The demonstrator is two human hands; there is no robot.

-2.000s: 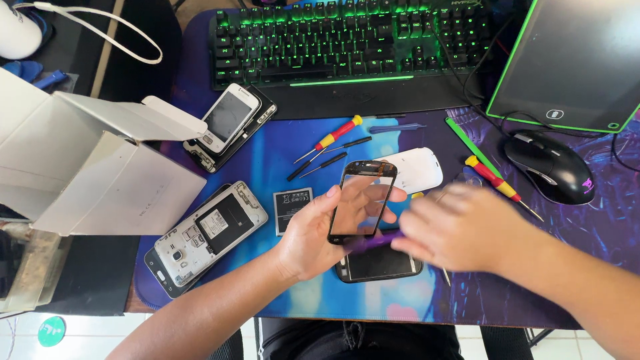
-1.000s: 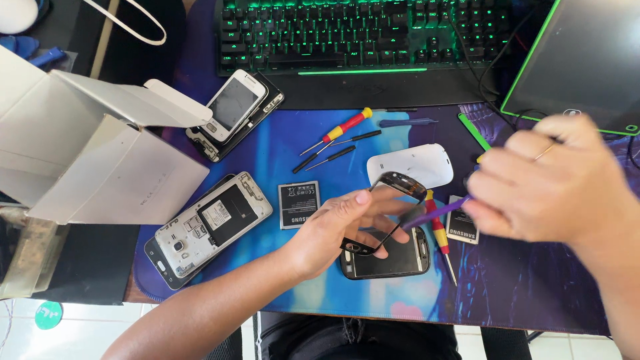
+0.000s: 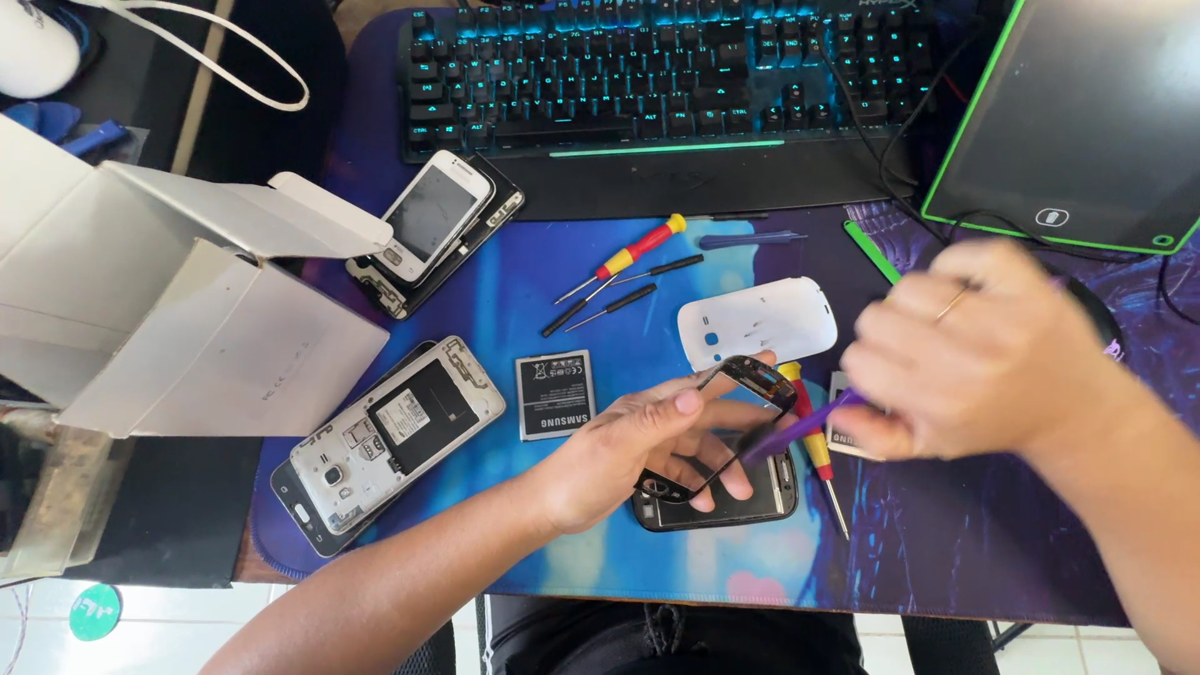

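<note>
My left hand [image 3: 647,441] holds a black-rimmed clear phone front panel [image 3: 698,487] tilted up, its fingers showing through the pane. In my right hand [image 3: 956,356], a purple plastic pry tool [image 3: 806,424] is gripped with its blurred tip at the panel's right edge. Beneath the panel a dark phone screen assembly [image 3: 741,506] lies on the mat. A white phone back cover [image 3: 757,321] rests behind my left hand. To the right of the panel lies a red and yellow screwdriver [image 3: 814,441], beside a second battery [image 3: 844,436] partly hidden by my right hand.
A Samsung battery [image 3: 555,394], an opened phone [image 3: 394,441], several small screwdrivers [image 3: 623,305] and a white phone [image 3: 436,217] lie on the mat. An open white box [image 3: 225,337] stands left. A keyboard [image 3: 600,84] and a green-edged tablet [image 3: 1078,122] sit behind; a mouse is partly covered.
Since two seconds ago, the panel has gone from nearly facing the camera to tilted in my left hand. My right hand has moved right, away from my left hand, uncovering the red and yellow screwdriver.
</note>
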